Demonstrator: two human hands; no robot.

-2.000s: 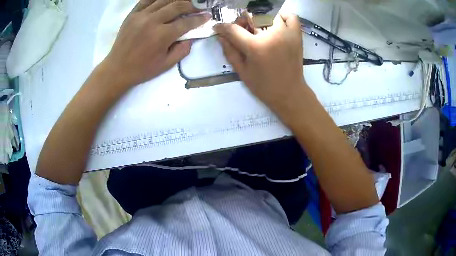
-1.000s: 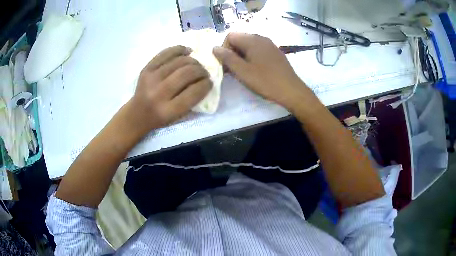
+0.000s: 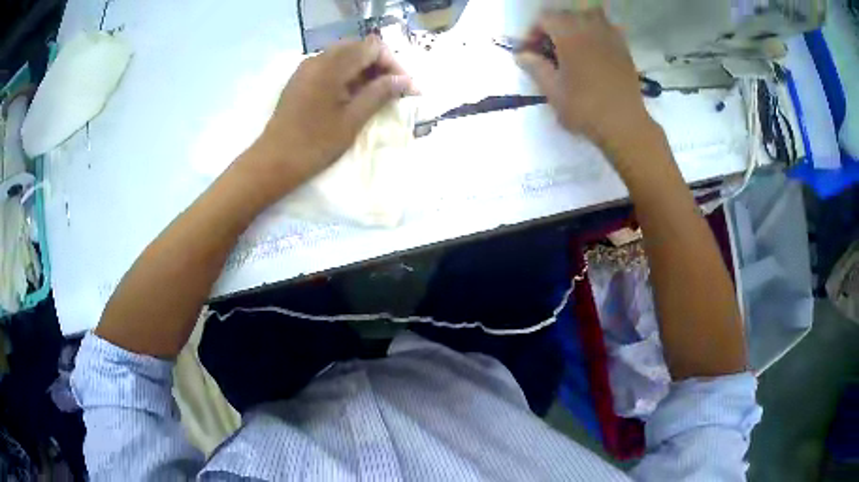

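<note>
The cream-white workpiece (image 3: 363,179) hangs from my left hand (image 3: 330,108) onto the white table, below the machine's needle area (image 3: 377,19). My left thumb and fingers pinch its upper edge. My right hand (image 3: 586,80) is right of the needle, slightly blurred, with its fingers closed over the dark thread snips (image 3: 510,43). The snips' tip shows left of my fingers and a dark end shows right of my wrist; the middle is hidden.
A flat white rounded piece (image 3: 77,89) lies at the table's left. A green basket (image 3: 40,235) with cloth stands at far left. A dark red bin (image 3: 589,348) and a translucent bin (image 3: 777,254) are at right. A white cord (image 3: 424,320) crosses the lap.
My right hand has left the workpiece and moved right onto the snips. My left hand has moved up toward the needle with the workpiece, which now hangs more spread out below it.
</note>
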